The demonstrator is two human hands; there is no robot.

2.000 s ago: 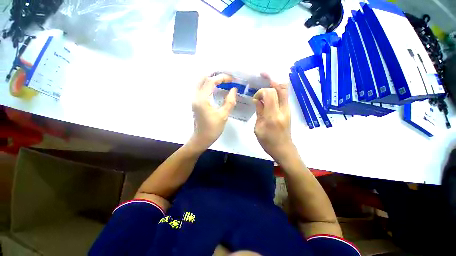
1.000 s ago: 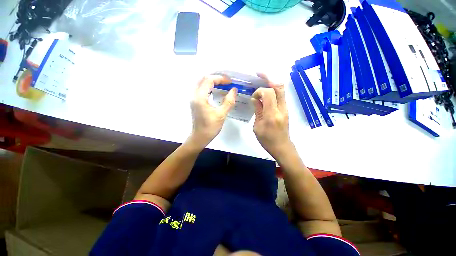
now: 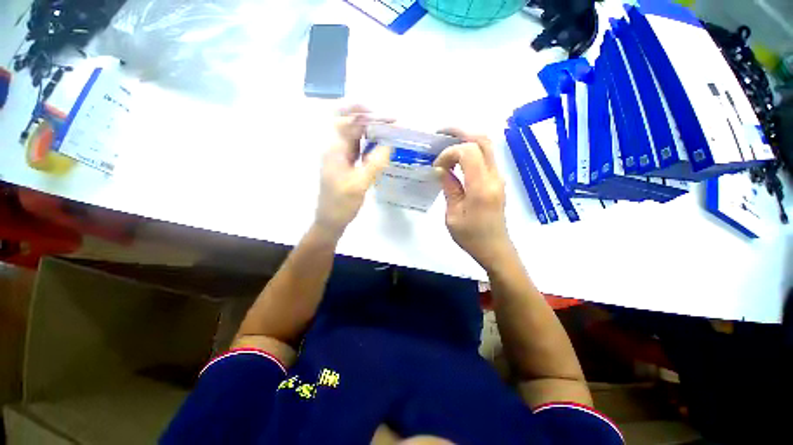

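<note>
A small white and blue retail box (image 3: 407,182) is held over the white table in front of me, its blue edge facing up toward me. My left hand (image 3: 349,174) holds its left side, with fingers behind and the thumb near the blue edge. My right hand (image 3: 471,187) grips its right side between thumb and fingers. The far face of the box is partly hidden by my fingers, and its print is too blurred to read.
Leaning blue-and-white boxes (image 3: 639,109) stand at right. A phone (image 3: 327,61), clear plastic (image 3: 187,43) and a teal basin (image 3: 474,9) lie farther back. A tape roll (image 3: 42,148) and black cables (image 3: 65,35) are at left. An open carton (image 3: 113,335) stands below the table's left side.
My left hand has moved slightly left and its fingers have opened out along the box edge. More of the box's blue edge and front face shows. My right hand has barely moved.
</note>
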